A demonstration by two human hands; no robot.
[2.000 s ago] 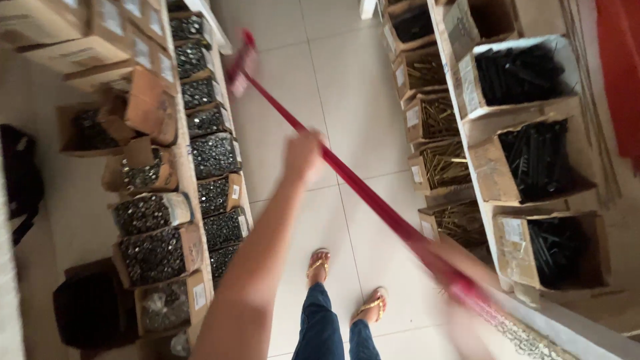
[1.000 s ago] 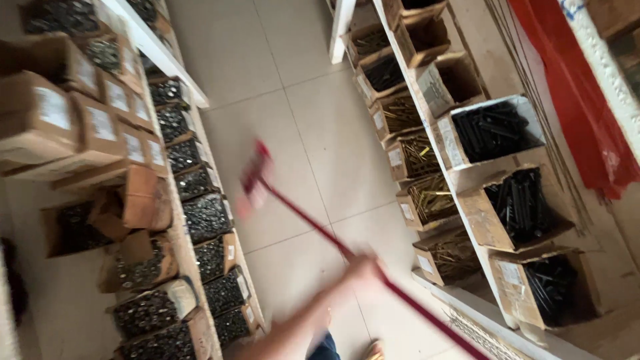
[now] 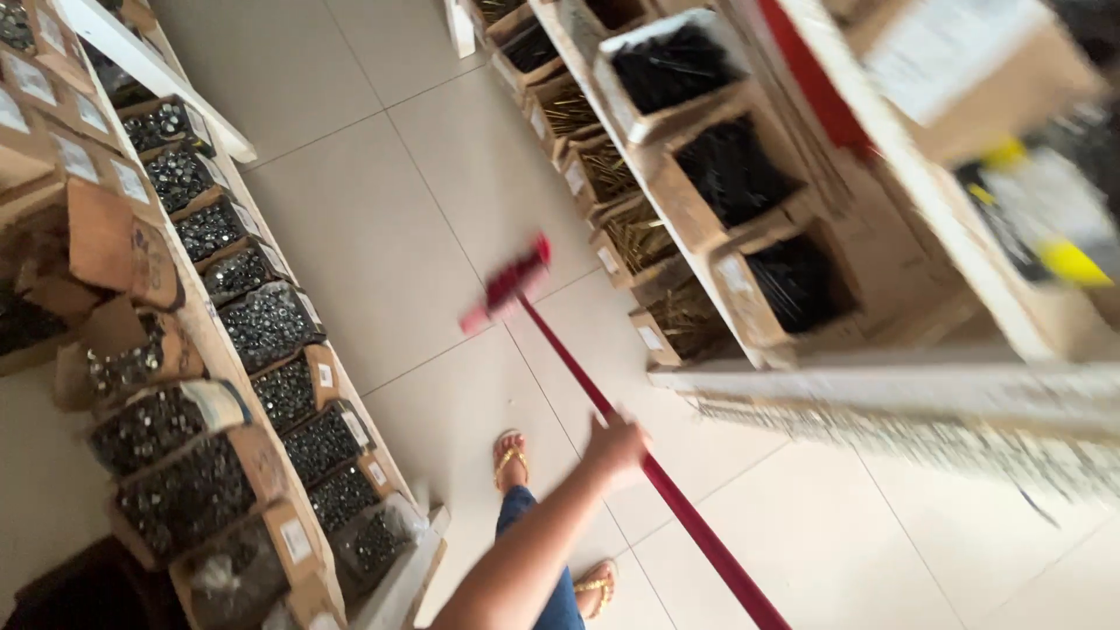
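My left hand (image 3: 617,446) is closed around the red pole of a push broom (image 3: 700,534), partway along it. The pole runs from the lower right up to the broom head (image 3: 516,282), which is red, blurred by motion, and over the tiled floor between the two shelf units. Whether the bristles touch the tiles cannot be told. The pole's upper end leaves the bottom edge of the view. My right hand is not in view.
A left shelf (image 3: 210,324) bears open cartons of metal nuts (image 3: 267,324). The right shelf (image 3: 630,166) holds cartons of brass-coloured rods (image 3: 630,236) and black pieces (image 3: 792,280). My sandalled feet (image 3: 510,459) stand below the broom head.
The broom head has moved away from beside the left shelf and across the floor towards the right shelf. My blurred right hand, seen on the pole two seconds ago, has left the view.
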